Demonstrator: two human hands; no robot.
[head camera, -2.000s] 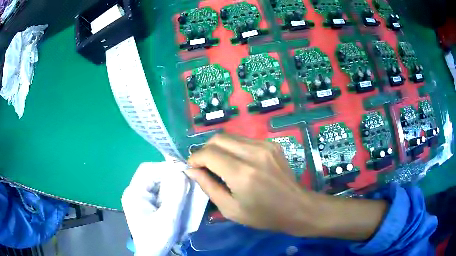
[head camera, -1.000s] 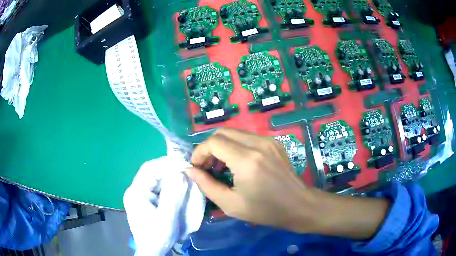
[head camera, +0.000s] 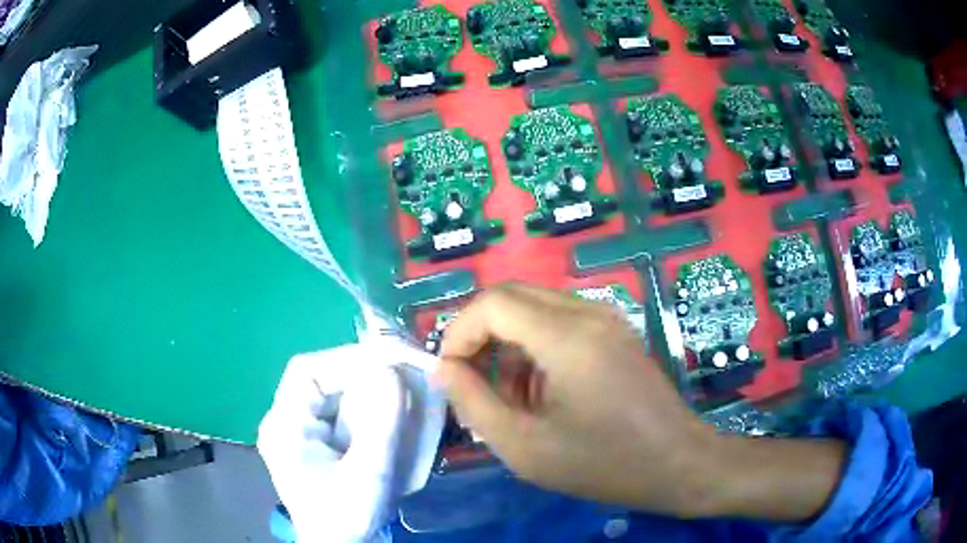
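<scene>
The white label strip (head camera: 265, 170) hangs from the black box (head camera: 217, 53) and runs down to my hands. My left hand (head camera: 345, 435), in a white glove, holds the strip's lower end. My bare right hand (head camera: 551, 392) is beside it, thumb and forefinger pinched at the strip's end; whether a label is between them is too small to tell. Green circuit boards (head camera: 555, 159) lie in rows in the clear tray (head camera: 642, 252). Boards in the two far rows carry white labels on their black parts. I see no labels on the visible near-row boards. My right hand partly covers nearer boards.
A crumpled white cloth or glove (head camera: 37, 138) lies on the green mat (head camera: 159, 286) at the left. Blue fabric (head camera: 64, 467) shows beyond the mat's edge at lower left. A red object (head camera: 947, 74) stands at the far right edge.
My right hand has moved slightly right, its fingertips now a little away from my gloved fingers. The strip's lower end now points toward the right fingertips.
</scene>
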